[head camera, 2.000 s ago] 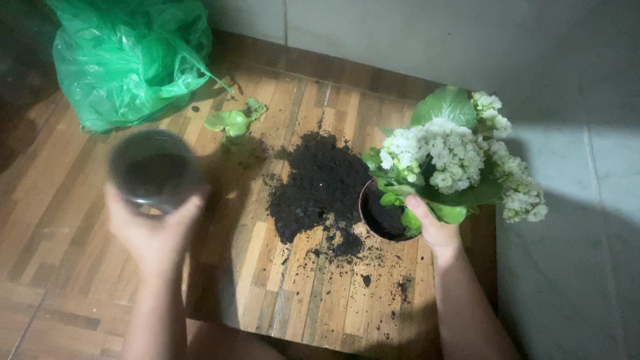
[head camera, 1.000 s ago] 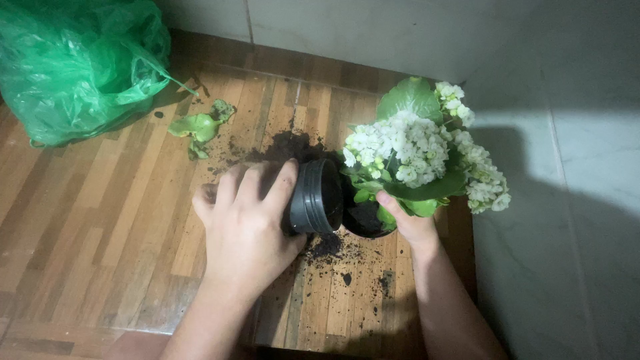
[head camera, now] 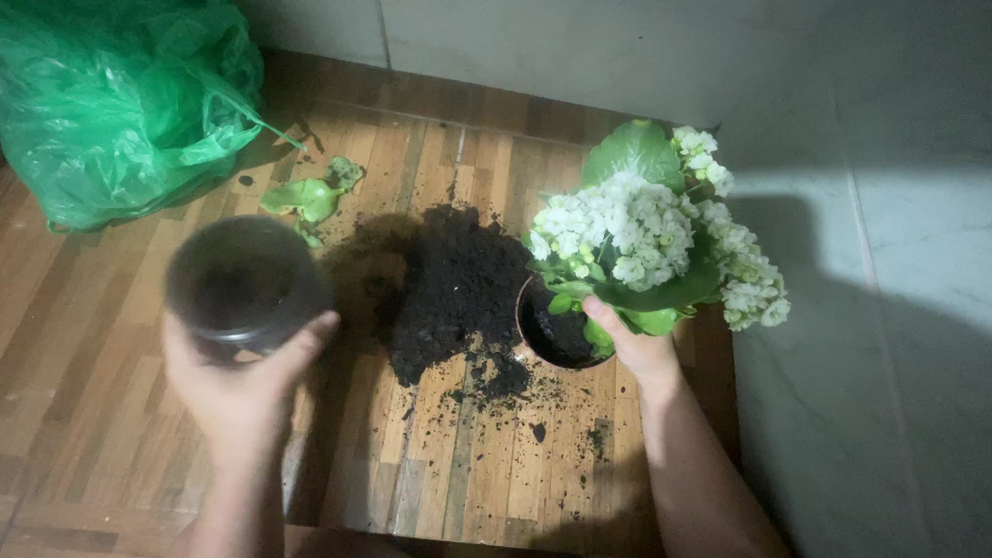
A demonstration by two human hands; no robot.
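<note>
My left hand [head camera: 244, 372] grips a dark plastic pot [head camera: 246, 283], blurred, held over the floor left of the soil heap; how much soil is inside cannot be told. With its thumb on the lower leaves, my right hand [head camera: 635, 337] holds a white-flowered kalanchoe [head camera: 635, 225] tilted to the right; its other fingers are hidden under the foliage. Below the leaves stands a round pot [head camera: 546, 329] with dark soil in it, touching the right side of a heap of black potting soil [head camera: 457, 287].
A green plastic bag [head camera: 124, 116] lies at the upper left. Loose green leaves [head camera: 310, 198] rest near it on the wood-patterned floor [head camera: 116, 403]. Soil crumbs are scattered below the heap. A pale tiled wall [head camera: 876, 310] borders the back and right.
From the mouth of the round pot, my left hand has moved left with the dark plastic pot, uncovering the soil heap. My right hand still holds the plant.
</note>
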